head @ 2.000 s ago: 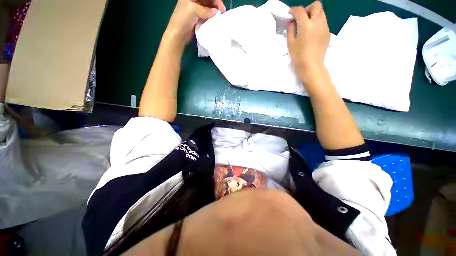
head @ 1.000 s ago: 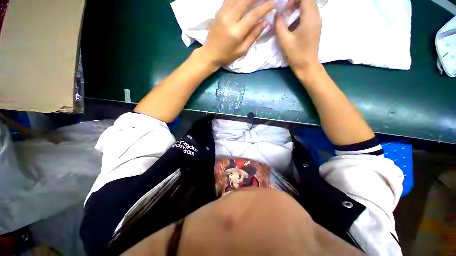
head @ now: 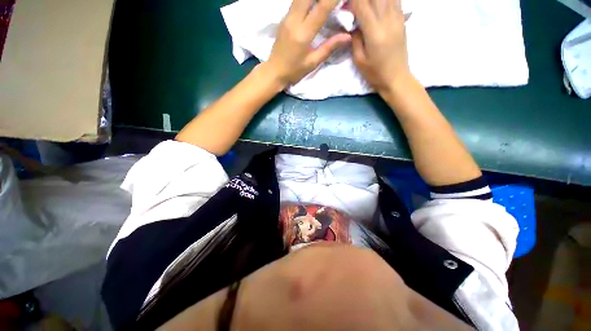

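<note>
A creased white cloth [head: 463,48] lies on the dark green table at the top of the view. My left hand [head: 299,42] and my right hand [head: 381,45] are close together over its left half, with the fingertips near or past the top edge. A white piece shows between the two hands; I cannot tell whether it is a fold of the cloth or a separate thing. The fingers of both hands are partly cut off, so any grip is hidden.
The green table [head: 194,64] has a worn patch near its front edge. A tan cardboard flap [head: 52,71] is at the left. A white moulded item [head: 579,59] is at the far right. A blue plastic stool [head: 518,216] is below the table at right.
My left hand has moved right and nearer my right hand since the first frame, and the cloth is bunched under them. Since the second frame the hands have closed together slightly.
</note>
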